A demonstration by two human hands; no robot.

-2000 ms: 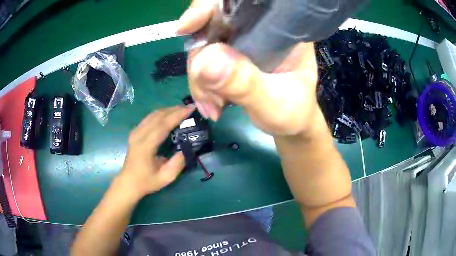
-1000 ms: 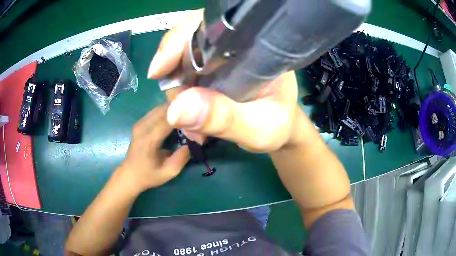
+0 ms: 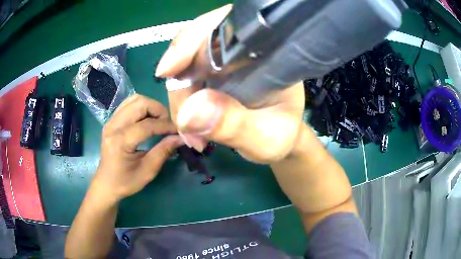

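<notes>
My right hand (image 3: 237,121) holds a thick grey-black electric screwdriver (image 3: 313,45) by its barrel, high over the bench. Its tip is hidden behind the hand. My left hand (image 3: 131,146) is at a black device housing (image 3: 189,156), with thumb and fingertips together at its upper left side; whether they pinch something there is hidden. Most of the housing is covered by my right hand. A black strap and a thin lead with a small dark end (image 3: 207,180) stick out below it on the green surface.
Two black units (image 3: 59,126) stand at left by the red mat (image 3: 30,192). An open clear bag (image 3: 102,87) with black contents lies upper left. A heap of black plastic parts (image 3: 361,96) is at right, beside a purple round basket (image 3: 425,119). Pale stacked trays (image 3: 399,212) are lower right.
My left hand has shifted left and its fingers have drawn together at the housing's upper side. My right hand and the screwdriver have come lower, more over the housing, than at first.
</notes>
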